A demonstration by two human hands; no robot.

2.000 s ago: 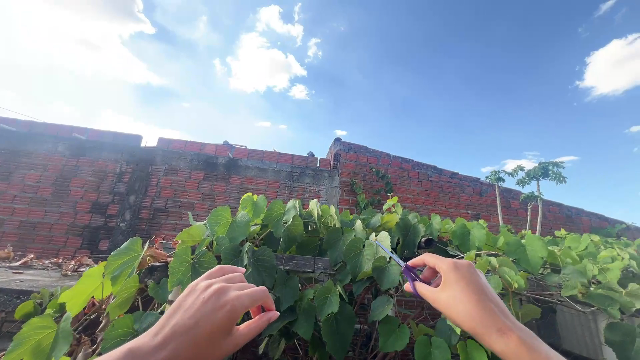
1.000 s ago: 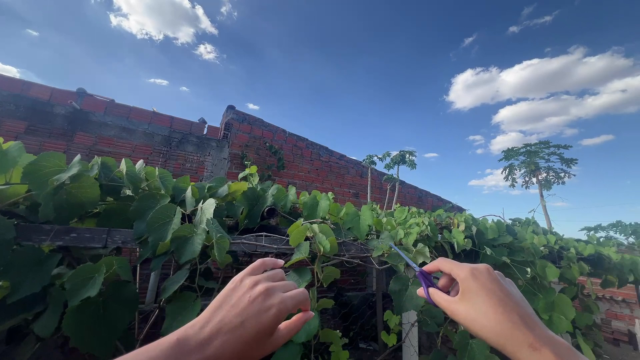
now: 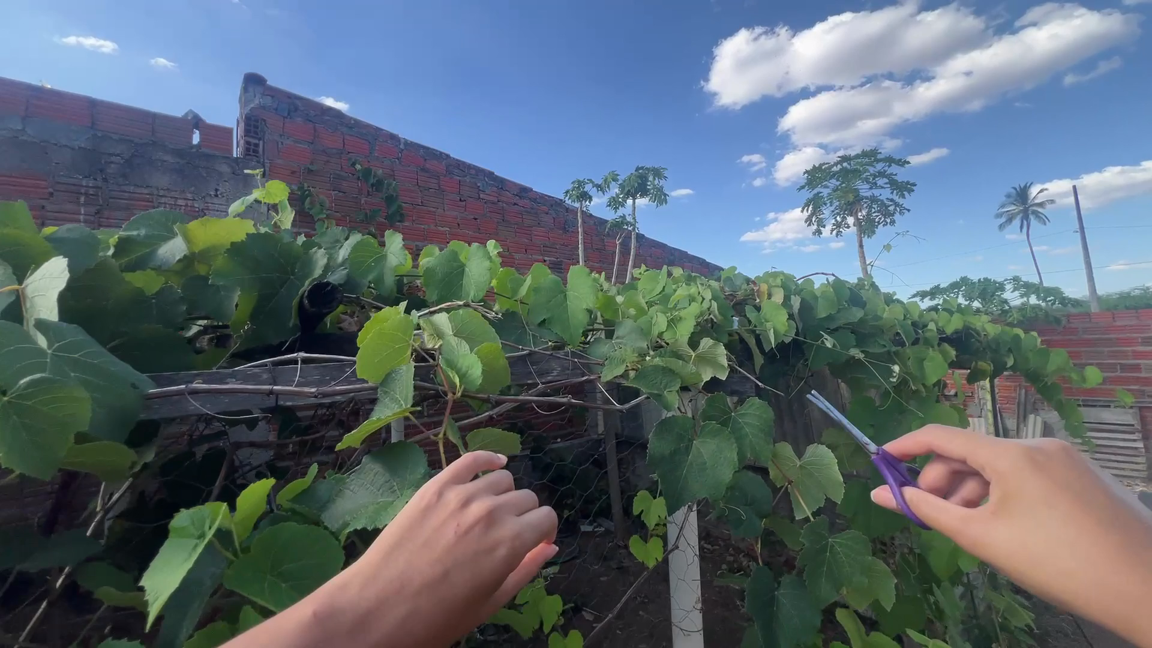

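A pair of scissors with purple handles [image 3: 891,468] is held in my right hand [image 3: 1008,504], its narrow blades pointing up and left, nearly closed, in front of the vine leaves. My left hand [image 3: 477,540] is at lower centre with its fingers bent; nothing shows in it, though its palm side is hidden. Just above its fingertips are a small vine leaf [image 3: 493,441] and thin stems; whether the fingers touch them I cannot tell. Grapevine foliage [image 3: 693,450] spreads across the view, with a bare woody cane [image 3: 270,391] running along a weathered wooden beam [image 3: 207,396].
A pale post [image 3: 685,576] stands upright between my hands, below the vine. Wire mesh [image 3: 567,468] hangs behind the canes. A dark rounded object [image 3: 319,301] pokes out of the leaves. Farther back are a red brick wall [image 3: 432,193] and papaya trees [image 3: 857,198].
The view has swung far to the right along the vine, bringing more trees into sight. My right hand keeps hold of the scissors throughout.
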